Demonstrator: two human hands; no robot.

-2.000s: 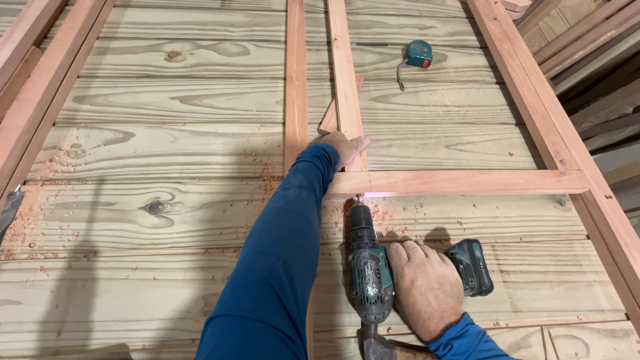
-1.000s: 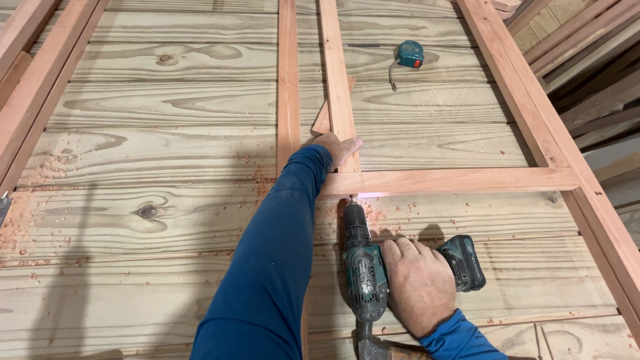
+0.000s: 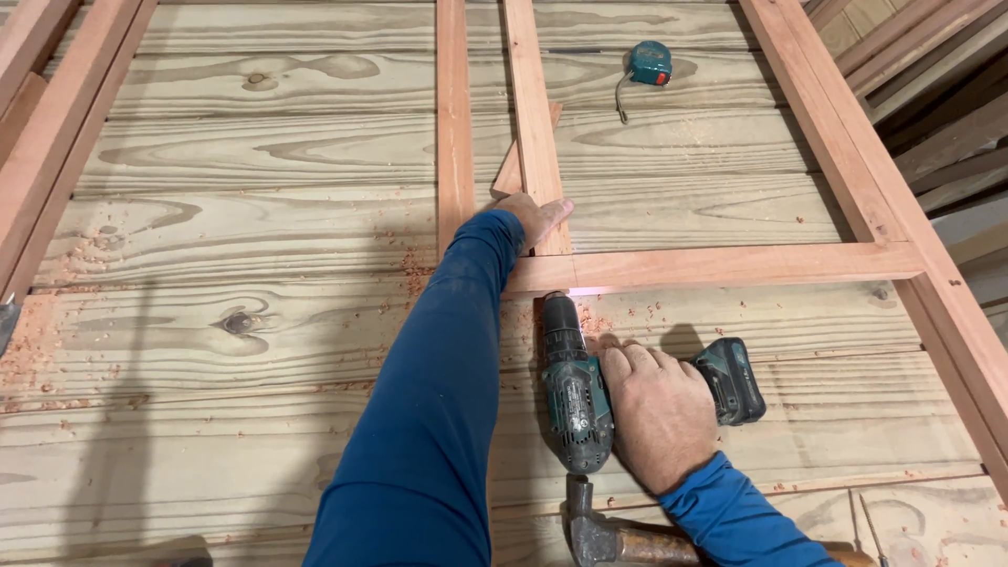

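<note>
My right hand [image 3: 661,409] is closed around the handle of a teal and black cordless drill [image 3: 579,409], which lies on its side with its chuck against the lower edge of a reddish wooden crosspiece [image 3: 724,266]. Where the drill meets the wood, the bit cannot be seen. Pinkish light falls beside the chuck. My left hand [image 3: 537,216] grips the lower end of an upright wooden strip [image 3: 531,102], which meets the crosspiece. Just left of it runs another upright strip [image 3: 453,118], partly hidden by my blue left sleeve.
A teal tape measure [image 3: 650,63] lies on the plank surface [image 3: 276,441] at upper right. Below the drill is a claw hammer [image 3: 583,524]; a long screw [image 3: 872,528] lies near it. Frame rails [image 3: 858,157] stand at right and left [image 3: 75,134]. Wood shavings are scattered about.
The drill's chuck has come up closer to the crosspiece, and the bit that showed earlier is no longer visible. My left hand keeps its place on the strip.
</note>
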